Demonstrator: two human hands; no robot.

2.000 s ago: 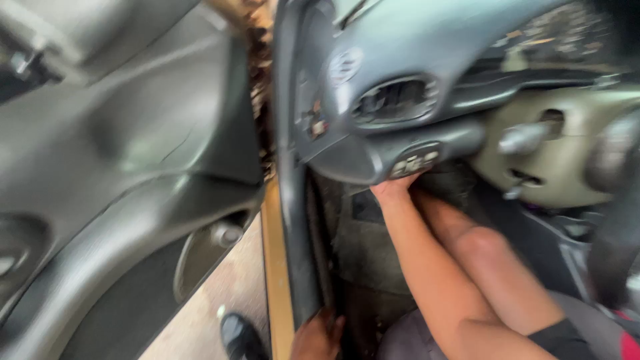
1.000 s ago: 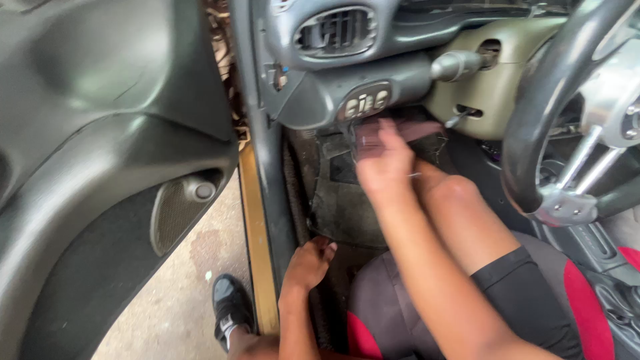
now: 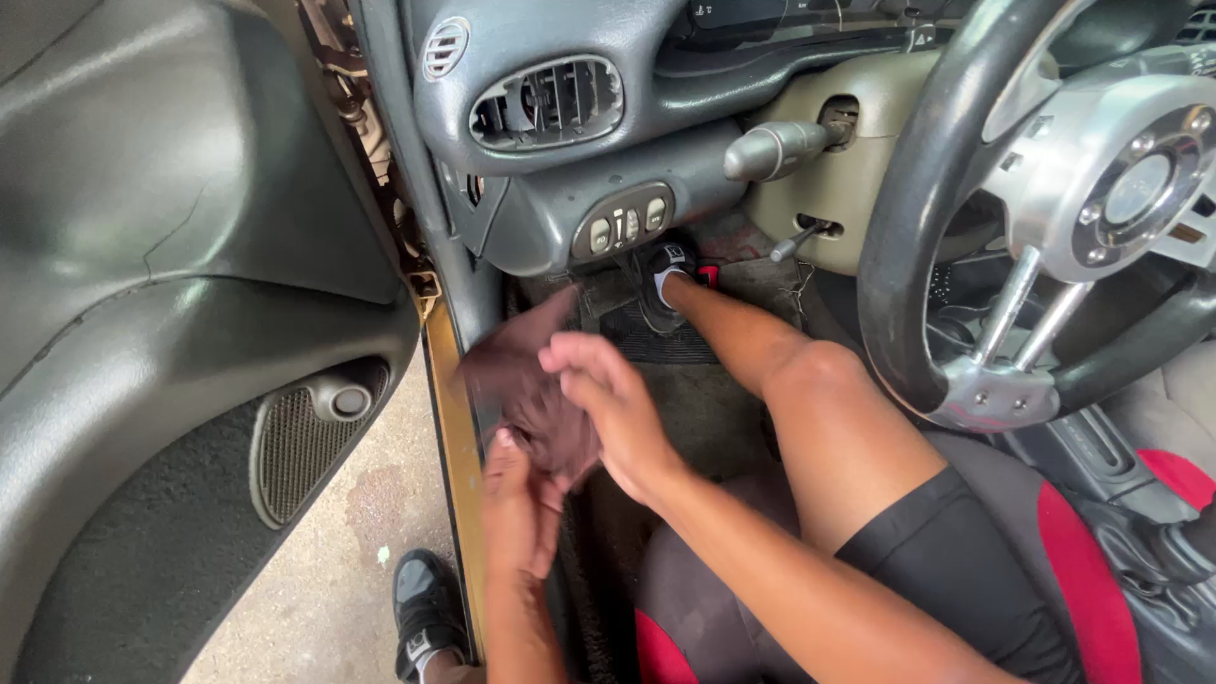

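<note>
A dark reddish-brown cloth [image 3: 537, 394], blurred by motion, is bunched between my two hands above the door sill. My left hand [image 3: 521, 503] grips its lower edge, thumb up. My right hand [image 3: 613, 408] is at the cloth's right side with its fingers partly curled and apart; whether it pinches the cloth is not clear. Above the hands are the switch panel [image 3: 622, 221] on the lower dashboard and the air vent [image 3: 548, 102] with uneven slats.
The open car door [image 3: 190, 237] fills the left side. A steering wheel [image 3: 912, 218], a stalk [image 3: 779, 150] and the steering column cover [image 3: 855, 190] are at right. My shod foot [image 3: 665, 275] rests by the pedals, the other [image 3: 426, 603] on the ground outside. The yellow door sill [image 3: 456, 456] runs between.
My right hand has moved from below the switch panel down and toward the door sill, with the cloth. My left hand has come up from the seat's edge and taken hold of the cloth.
</note>
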